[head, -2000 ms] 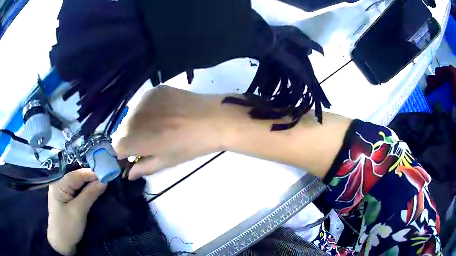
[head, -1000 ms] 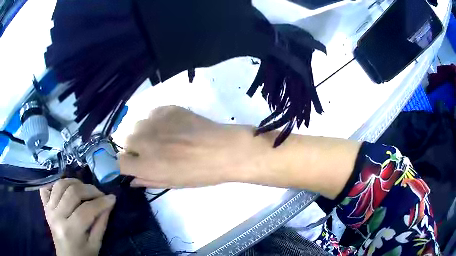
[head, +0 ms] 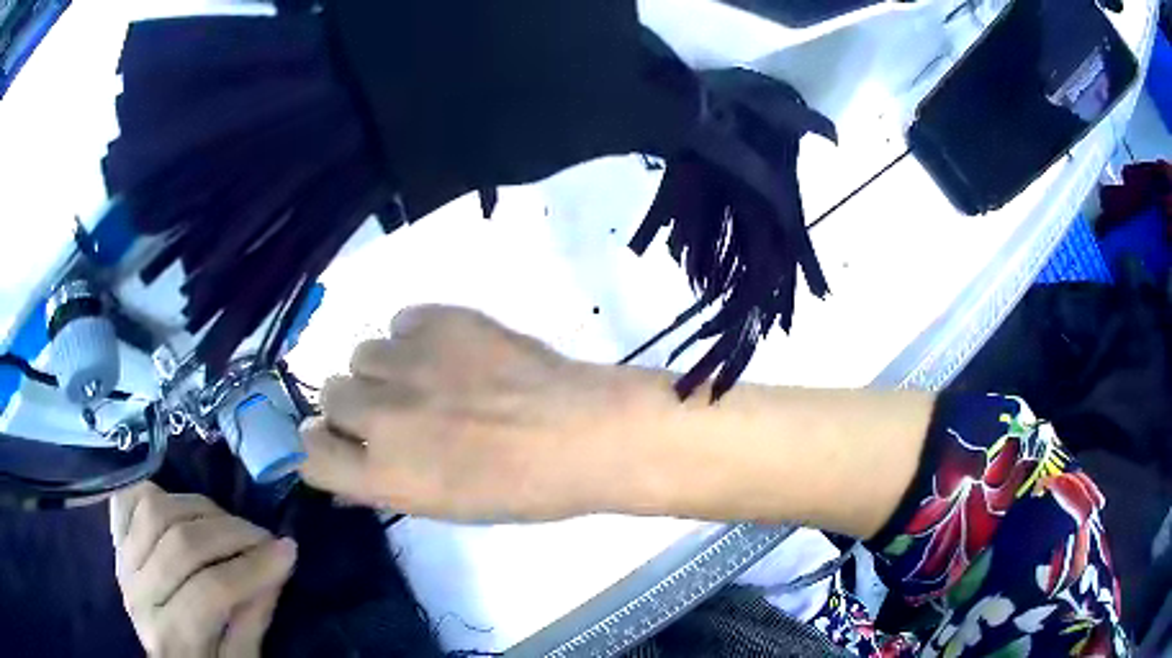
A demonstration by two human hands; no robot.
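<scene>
Black fabric (head: 347, 578) lies at the lower left, under the needle area, with loose threads at its right edge. My left hand (head: 199, 566) is on this fabric with curled fingers and thumb, gripping it below the blue-grey cylinder (head: 262, 435). My right hand (head: 431, 418) is just right of the cylinder, knuckles up, fingers curled down. Its fingertips are partly hidden, and I cannot tell whether they pinch anything. The needle and presser foot are mostly hidden beside the cylinder and shiny metal parts (head: 193, 392).
Black fringed strips (head: 244, 167) hang over the machine arm, with more touching my right forearm. A grey-silver knob (head: 85, 350) is at left. A smartphone (head: 1022, 109) lies at upper right. Ruler tape (head: 656, 591) edges the white table. A black garment pile (head: 1067, 347) and dark red cloth (head: 1137, 193) are at right.
My right hand has moved down beside the cylinder, and its forearm is lower. My left hand has moved down, away from the cylinder. The fringed strips have shifted slightly.
</scene>
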